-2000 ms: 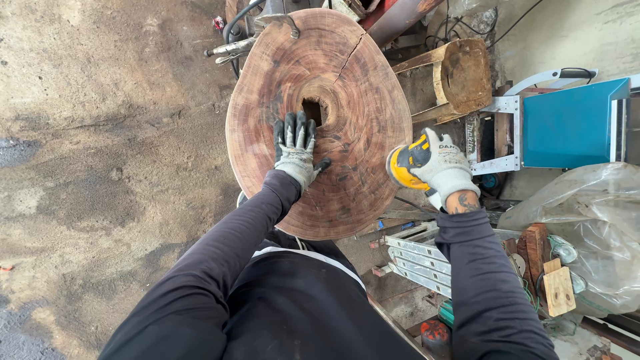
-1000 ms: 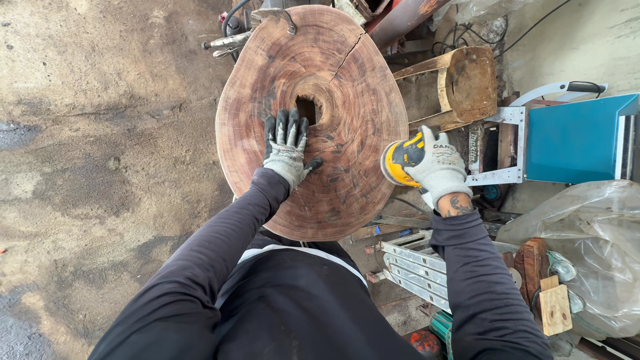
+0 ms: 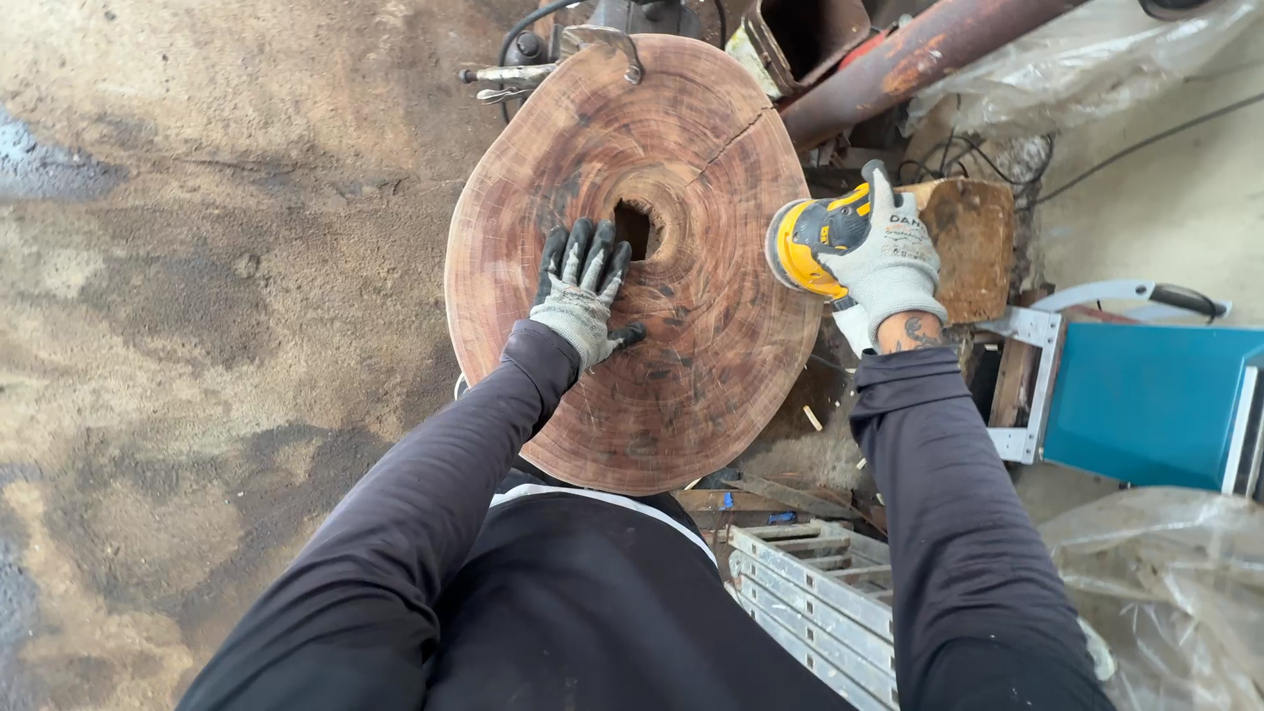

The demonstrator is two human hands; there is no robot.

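A round slab of reddish wood [image 3: 691, 395] lies before me, with growth rings, a crack at its upper right and a dark hole near its middle. My left hand [image 3: 585, 286], in a grey glove with dark fingertips, rests flat on the slab just left of the hole, fingers spread. In my gloved right hand [image 3: 887, 262] is a yellow and black DeWalt-style orbital sander [image 3: 815, 245]. It is tilted on its side at the slab's right edge, its round pad facing left; whether it touches the edge I cannot tell. A metal clamp [image 3: 604, 44] sits at the slab's top edge.
A rusty pipe [image 3: 908, 69] and a square metal tube [image 3: 805, 39] lie at upper right. Beyond my right hand are a wood block [image 3: 968, 247] and a teal machine part with a metal frame [image 3: 1155, 400]. An aluminium ladder [image 3: 820, 592] and plastic sheeting [image 3: 1175, 573] lie lower right.
The sander in my right hand has tilted further, with my hand now higher along the slab's right edge. My left hand stays on the slab.
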